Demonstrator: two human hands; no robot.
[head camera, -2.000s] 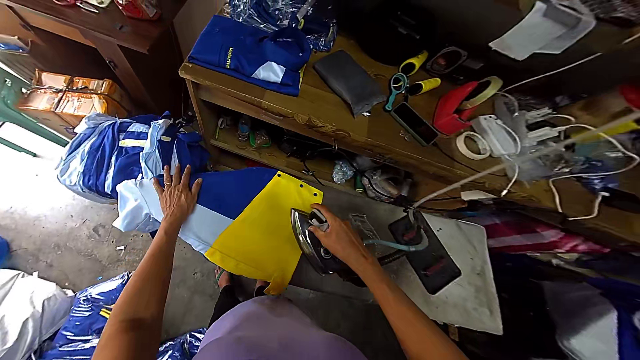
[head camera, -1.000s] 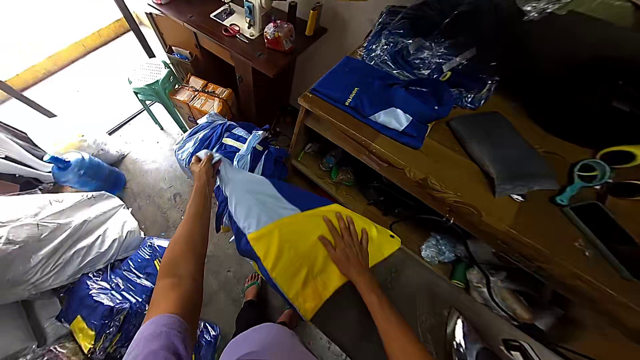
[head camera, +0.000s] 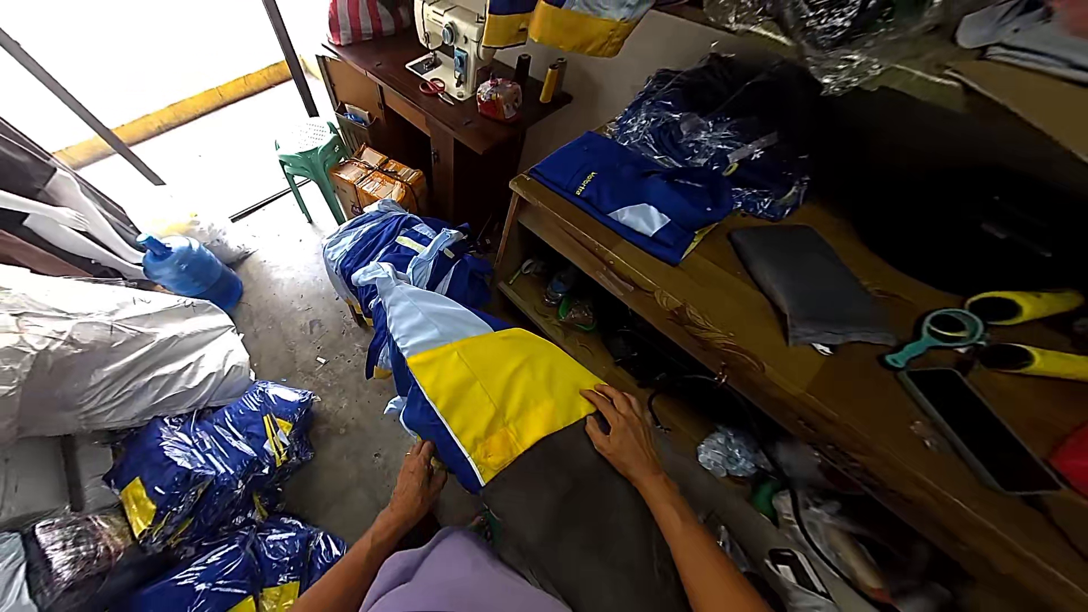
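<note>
A garment piece of yellow, light blue and dark blue fabric (head camera: 501, 387) lies over a dark padded surface (head camera: 578, 518) in front of me. My right hand (head camera: 625, 429) grips the yellow part at its right corner, with thumb and fingers at the edge. At the lower left edge, my left hand (head camera: 418, 483) has its fingers curled at the dark blue border; what they pinch is partly hidden. The far, light blue end rests against a heap of blue and light blue garments (head camera: 425, 246).
A wooden table (head camera: 765, 374) runs along the right, bearing a folded blue garment (head camera: 620, 191), a grey pouch (head camera: 807, 285) and a phone (head camera: 977, 429). Plastic-wrapped garments (head camera: 212, 459) and a blue water jug (head camera: 191, 272) stand left. A sewing machine (head camera: 455, 47) is at the back.
The iron held in my right hand two seconds ago was let go by one second ago. My left hand has come from the far light blue end to the near edge. The view has swung left.
</note>
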